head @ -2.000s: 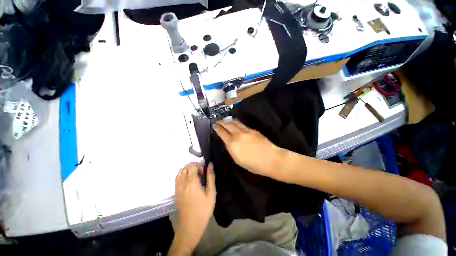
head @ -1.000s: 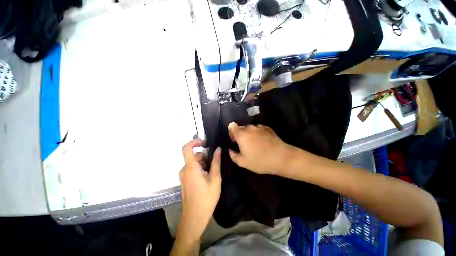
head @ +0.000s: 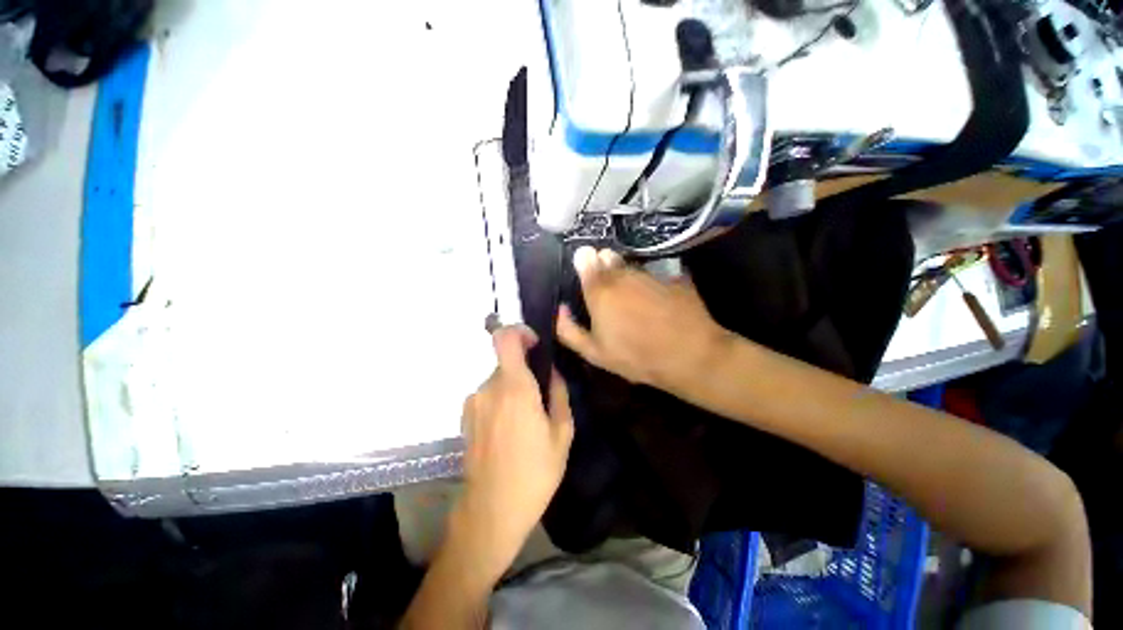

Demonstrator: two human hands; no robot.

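A dark garment (head: 788, 320) lies under the white sewing machine head (head: 591, 74) and hangs over the table edge into the lap. Its narrow dark band (head: 532, 246) runs beside the needle area, its far end sticking out past the presser foot (head: 591, 228). My left hand (head: 517, 412) pinches the band between thumb and fingers near the slide plate (head: 496, 234). My right hand (head: 634, 314) presses on the garment, fingertips close to the presser foot. The needle tip is too small to tell.
A loose black strip (head: 985, 99) drapes over the machine arm. Small tools (head: 979, 318) lie right of the machine. Blue plastic crates (head: 893, 554) stand below at the right. Blue tape (head: 111, 197) marks the table's left, with dark cloth (head: 86, 31) at the upper left.
The view has moved closer to the machine head. The band's far end now extends beyond the foot along the slide plate. My right fingertips are nearer the foot; my left hand still holds the band.
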